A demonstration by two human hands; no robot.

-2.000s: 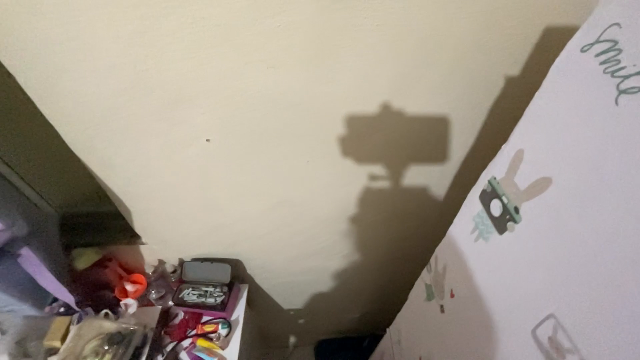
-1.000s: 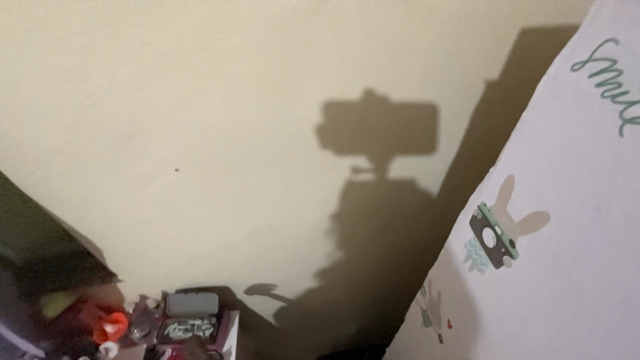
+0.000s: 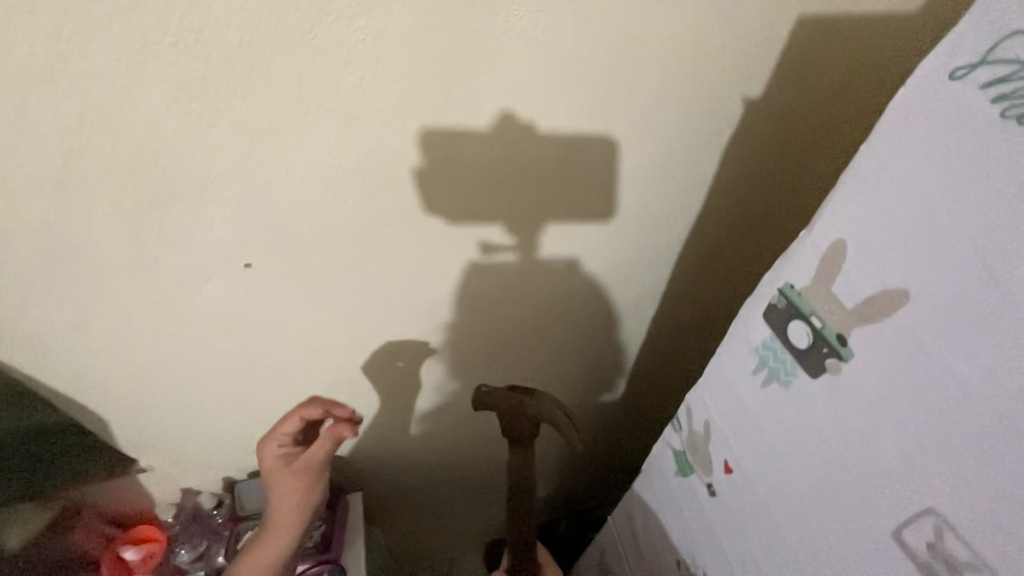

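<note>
A claw hammer (image 3: 522,456) stands upright at the lower middle, its head up and its claw curving to the right. My right hand (image 3: 544,562), mostly cut off by the bottom edge, is closed around the handle. To the left, my left hand (image 3: 308,448) is raised in front of the wall, thumb and index finger pinched close together. Whether a small thing lies between those fingertips is too unclear to tell. A small dark spot (image 3: 248,265) marks the cream wall (image 3: 192,160) up and left of that hand.
At the lower left, a shelf top (image 3: 356,532) bears a grey-lidded case (image 3: 249,496), an orange-red ring-shaped thing (image 3: 144,548) and clear plastic items. A white panel (image 3: 904,448) printed with rabbits slants along the right. Shadows of a head and mounted device fall on the wall.
Both my hands and the hammer have come into view from below; neither earlier frame shows them directly. The raised hand's shadow stands higher on the wall than one second ago.
</note>
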